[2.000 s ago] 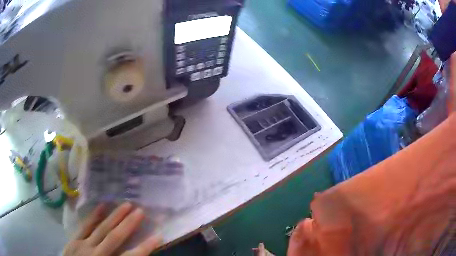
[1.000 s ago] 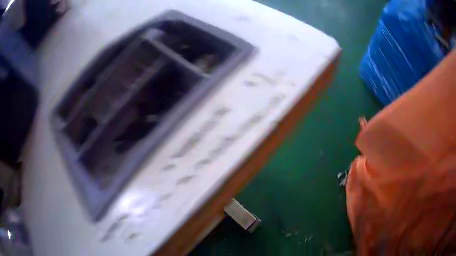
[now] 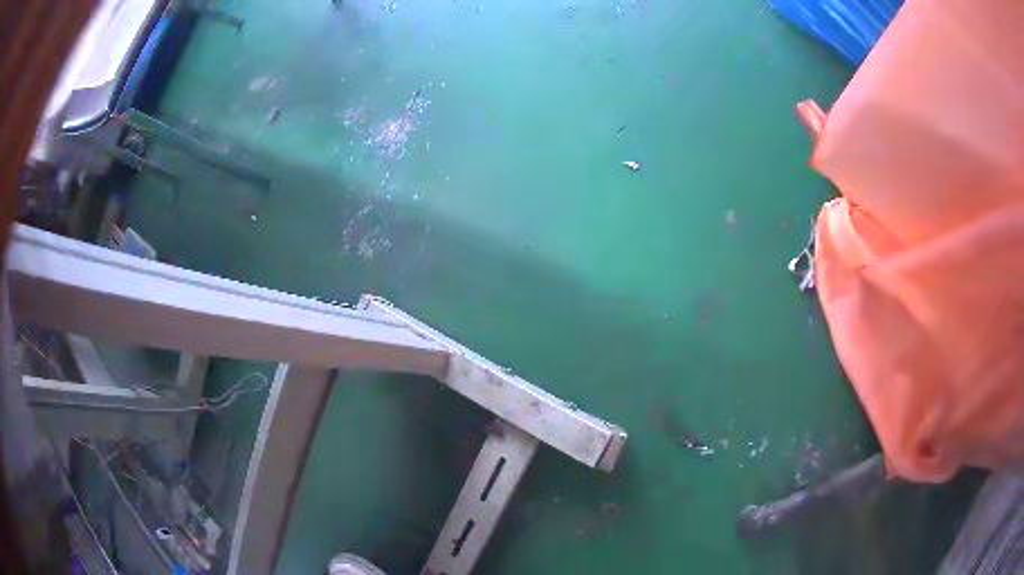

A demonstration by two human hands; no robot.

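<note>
No hand is in the picture. Nearest in front of me is a pale metal machine stand (image 3: pixel 225 320), with a cross foot (image 3: pixel 528 404) and a slotted upright bar (image 3: pixel 485 500) joined to it. An orange cloth or bag (image 3: pixel 932 236) hangs or lies in folds at the right. I cannot tell what holds it or what is inside it.
The green floor (image 3: pixel 472 202) carries lint and small scraps. A blue wrapped bundle (image 3: pixel 842 25) is at the top right. A dark bar-like thing (image 3: pixel 814 500) lies at the lower right. Thin wires (image 3: pixel 236 391) hang at the left. A blurred brown edge (image 3: pixel 28 112) is at the far left.
The view has swung from the machine and tabletop down to the floor and stand. The hand seen two seconds ago on the clear case, the case and the parts tray are out of view.
</note>
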